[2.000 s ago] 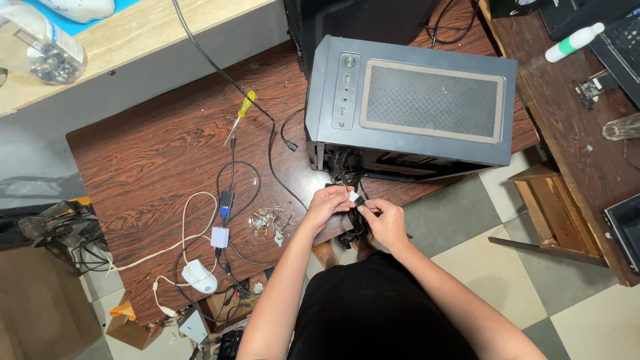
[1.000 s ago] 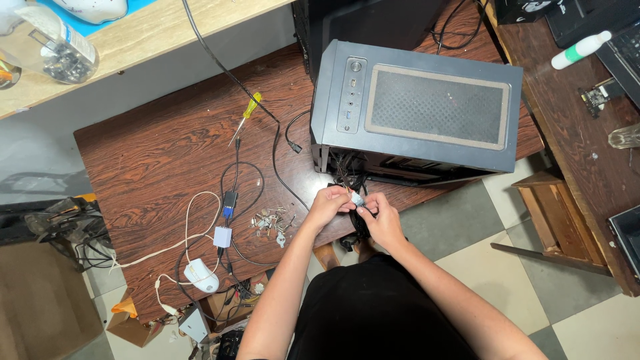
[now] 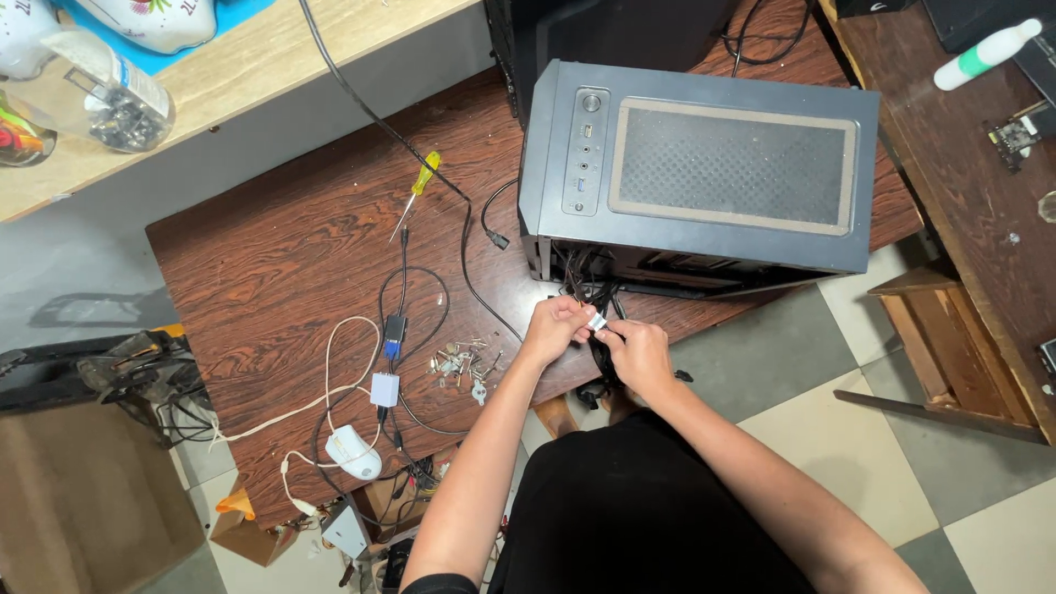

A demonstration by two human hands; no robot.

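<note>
A small white cable connector is pinched between both hands at the table's front edge. My left hand grips it from the left, and my right hand has its fingertips at its right side. Dark cables run from the open side of a dark grey computer case down to the hands and over the table edge. The case stands just above my hands. Left of my left hand lies a pile of loose screws and small metal parts.
A screwdriver with a yellow handle, a black power cable plug, a video adapter, a white box and a white mouse lie on the wooden table. A wooden stool-like frame stands at right.
Both hands stay in the same place by the case, with small changes of the fingers around the white connector.
</note>
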